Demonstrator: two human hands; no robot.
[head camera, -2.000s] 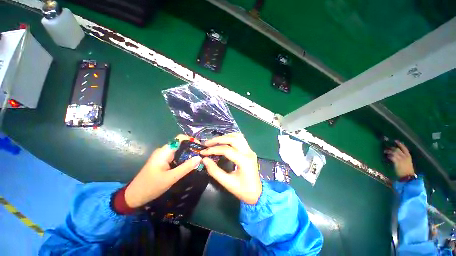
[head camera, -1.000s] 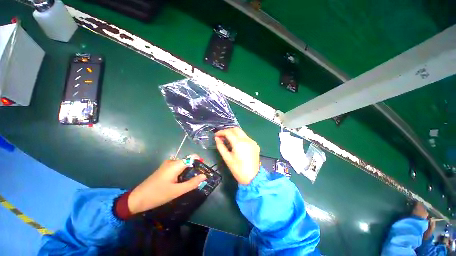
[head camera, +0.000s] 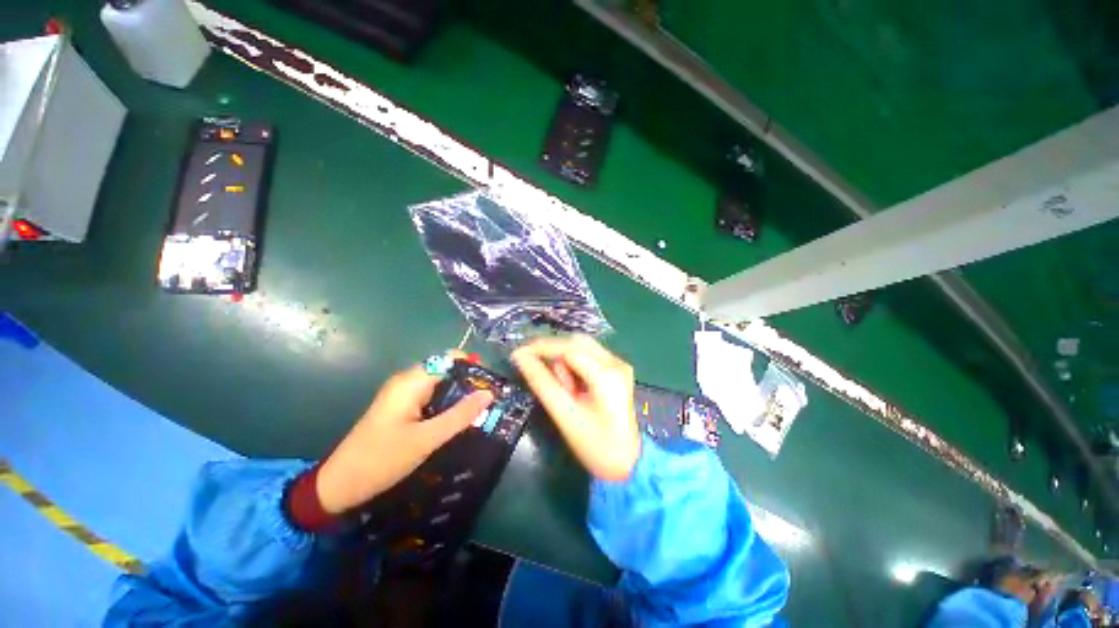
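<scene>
An open phone unit (head camera: 448, 485) is tilted near the bench's front edge, its board end up and away from me. My left hand (head camera: 383, 444) holds it by the board end, thumb across the board. My right hand (head camera: 587, 399) is just right of the board end, thumb and fingertips pinched together; whether a small part is between them is too small to tell. A shiny clear bag with dark contents (head camera: 509, 268) lies just beyond both hands. A thin pale stick-like thing shows between the bag and my left hand.
Another open phone unit (head camera: 211, 209) lies left, one (head camera: 675, 415) right of my right hand. White bottle (head camera: 157, 43) and white box (head camera: 74, 141) stand far left. White paper (head camera: 726, 378) and a small clear bag (head camera: 778, 411) lie below the white post (head camera: 908, 227). Conveyor units (head camera: 579, 133) lie beyond the rail.
My right hand left the board end for the bag's near edge, then came back beside the board. My left hand kept hold of the unit. Another person's arm at the right moved lower.
</scene>
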